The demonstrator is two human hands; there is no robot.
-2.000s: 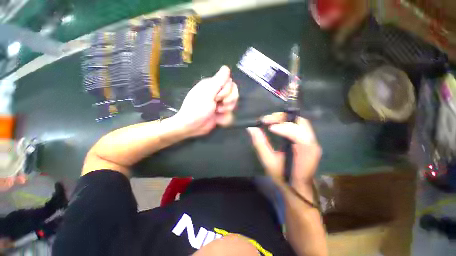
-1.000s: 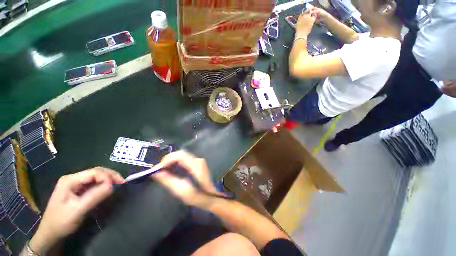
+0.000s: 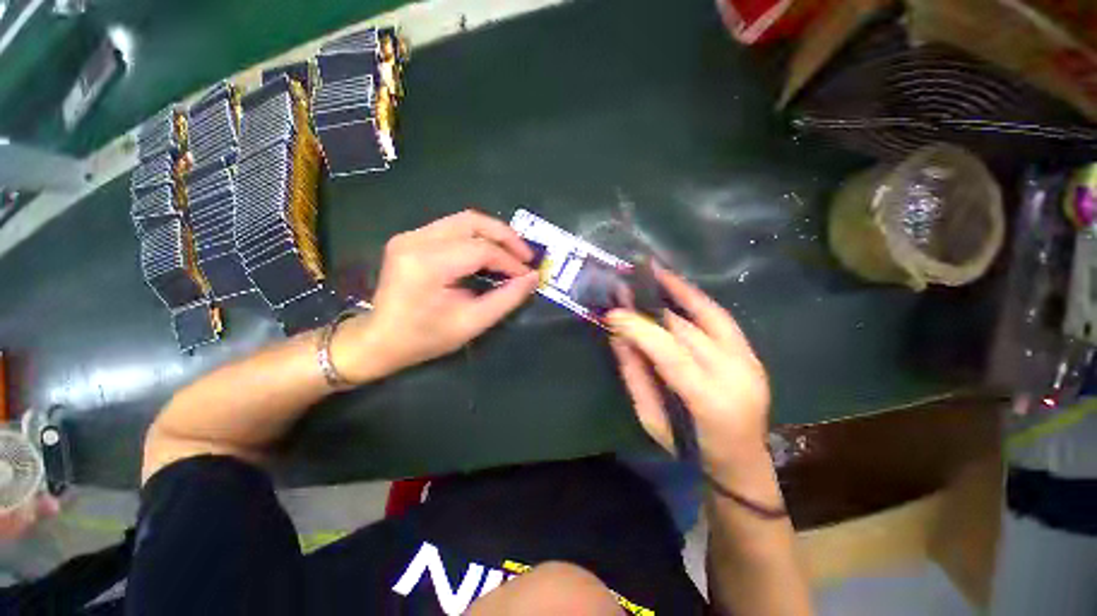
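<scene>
The white phone circuit board (image 3: pixel 565 274) lies tilted on the green bench mat between my hands. My left hand (image 3: pixel 445 286) is at its left end, fingers pinched on a small dark piece with a yellow tab, which looks like an LCD screen module (image 3: pixel 529 250) over the board; fingers hide most of it. My right hand (image 3: pixel 704 367) is at the board's right end, fingertips at its edge, holding the blurred, dark soldering iron (image 3: pixel 650 295). Its tip cannot be made out. Stacked LCD modules (image 3: pixel 274 199) with orange edges lie at the left.
A round tan pot (image 3: pixel 920 223) stands at the right, before a black wire-guard fan (image 3: pixel 932 102). A brown carton (image 3: pixel 986 42) is at upper right; an open one (image 3: pixel 890 481) is below the bench edge. A green conveyor belt (image 3: pixel 181 36) runs along the upper left.
The view has swung back down from the neighbouring workers to the bench. My hands have moved from holding a thin pale piece in front of the board to working right at the board.
</scene>
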